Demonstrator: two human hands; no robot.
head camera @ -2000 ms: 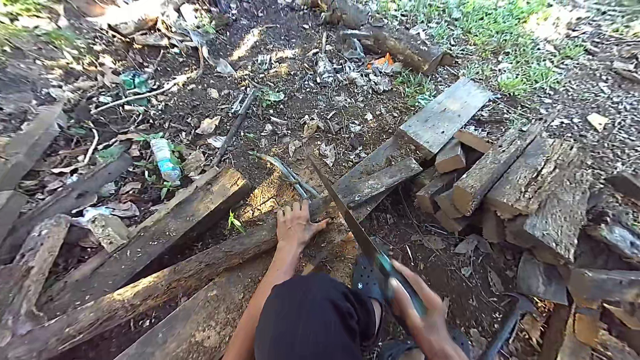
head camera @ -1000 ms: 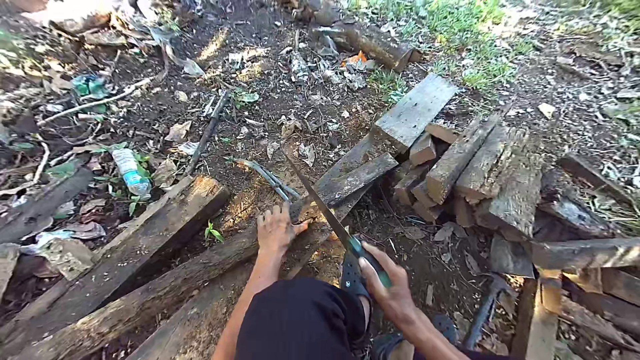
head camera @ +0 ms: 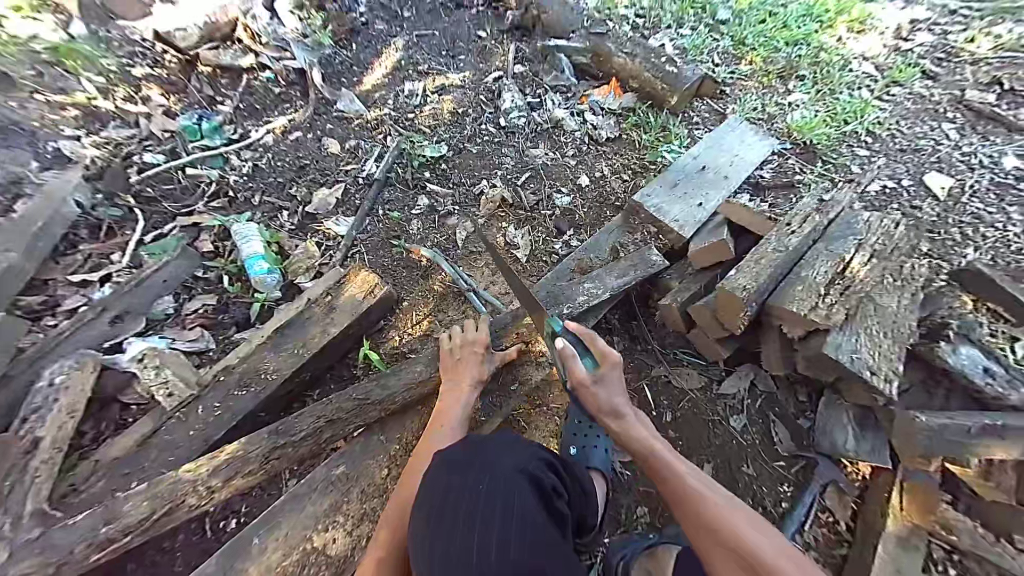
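Note:
My right hand (head camera: 594, 376) is closed around the green handle of a handsaw (head camera: 520, 290), whose blade points up and to the left across a long weathered timber (head camera: 320, 438). Left of the saw, my left hand (head camera: 470, 356) lies on that same timber with its fingers on top and the thumb spread toward the blade. Whether the teeth touch the wood cannot be told. The timber runs from the lower left up to the middle right. Under and beside it lies a wider plank (head camera: 328, 512). My knee in dark cloth is close behind the left hand.
On the right is a pile of cut wood blocks (head camera: 840, 280), with a grey board (head camera: 708, 176) behind it. A dark-handled tool (head camera: 808, 496) lies at the lower right. Another beam (head camera: 264, 376) and a plastic bottle (head camera: 256, 260) are at left. My clog (head camera: 586, 438) stands beside the timber.
My right hand and the saw have shifted along the blade's line, first down and to the right, then back up and left. The left hand keeps its place on the timber.

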